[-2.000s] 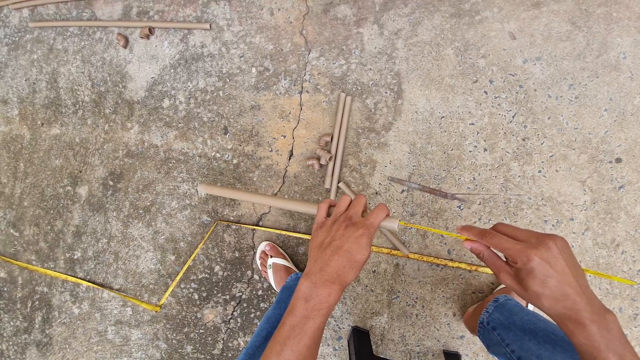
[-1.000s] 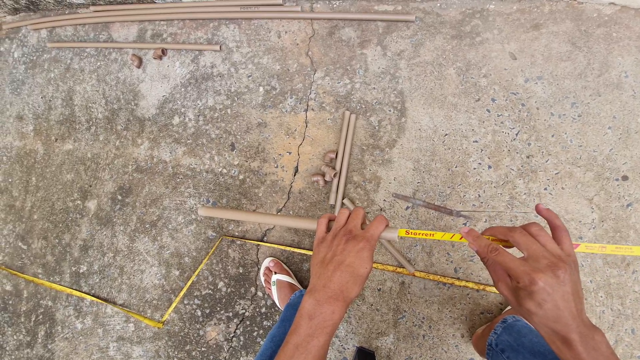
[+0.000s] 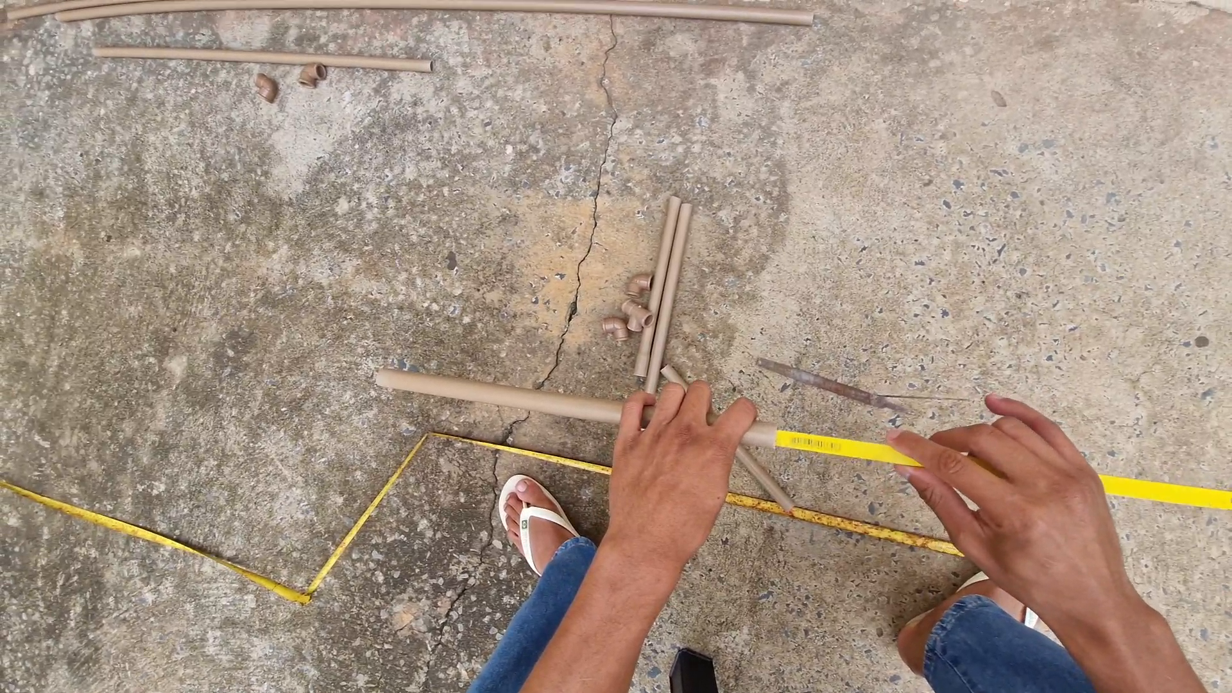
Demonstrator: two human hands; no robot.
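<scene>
My left hand (image 3: 674, 462) grips a brown plastic pipe (image 3: 500, 395) near its right end. A yellow measuring tape (image 3: 837, 446) comes out of that end, and my right hand (image 3: 1011, 500) pinches it between thumb and fingers. More of the tape lies bent in a zigzag on the ground to the left and passes below my left hand. A short pipe (image 3: 765, 478) slants beneath the held pipe. Two thin pipes (image 3: 674, 279) lie side by side above my left hand, with several brown elbow and tee fittings (image 3: 637, 315) next to them.
A thin hacksaw blade with a wrapped grip (image 3: 828, 383) lies above my right hand. Long brown pipes (image 3: 481, 8) and a shorter pipe (image 3: 260, 59) lie at the upper left, with two elbow fittings (image 3: 312, 74) below. My feet in white flip-flops (image 3: 525, 520) stand on cracked concrete (image 3: 337, 241).
The tape section between my hands has changed from a narrow edge to its flat face, and the printing on it differs. My left hand stays on the pipe.
</scene>
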